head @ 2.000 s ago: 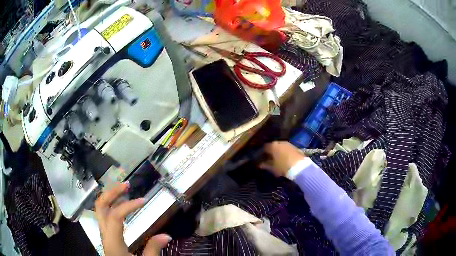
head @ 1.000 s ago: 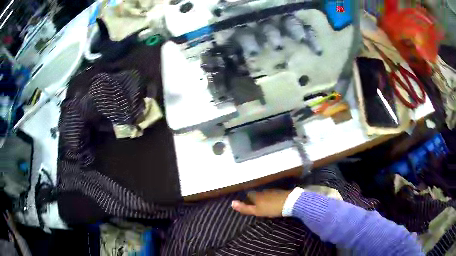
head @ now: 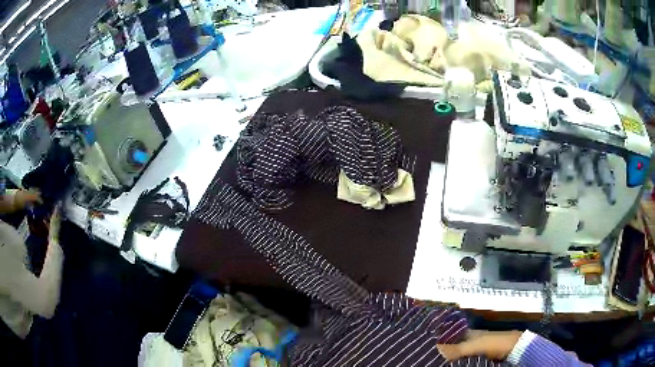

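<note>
A dark striped garment piece (head: 316,150) lies heaped on the dark table cover, with a beige part (head: 377,190) at its near right side. A long striped strip runs from it down over the table edge to striped cloth in my lap. My right hand (head: 480,347) is at the bottom edge, its thumb on the lap cloth and its fingers hidden under a fold, pinching it. My left hand is out of the picture. The overlock machine (head: 553,172) stands at right.
A white spool with a green-ended core (head: 443,108) stands behind the cover. A black phone (head: 628,265) lies at far right. Beige cloth (head: 402,46) is piled behind. Another person's arm (head: 36,265) and machine (head: 126,143) are at left. Beige cloth with a dark rectangular object (head: 190,312) is below the table.
The view has swung left, bringing the striped heap to the middle and the machine to the right. My left hand has left the picture. My right hand has moved from the table edge to the lap cloth.
</note>
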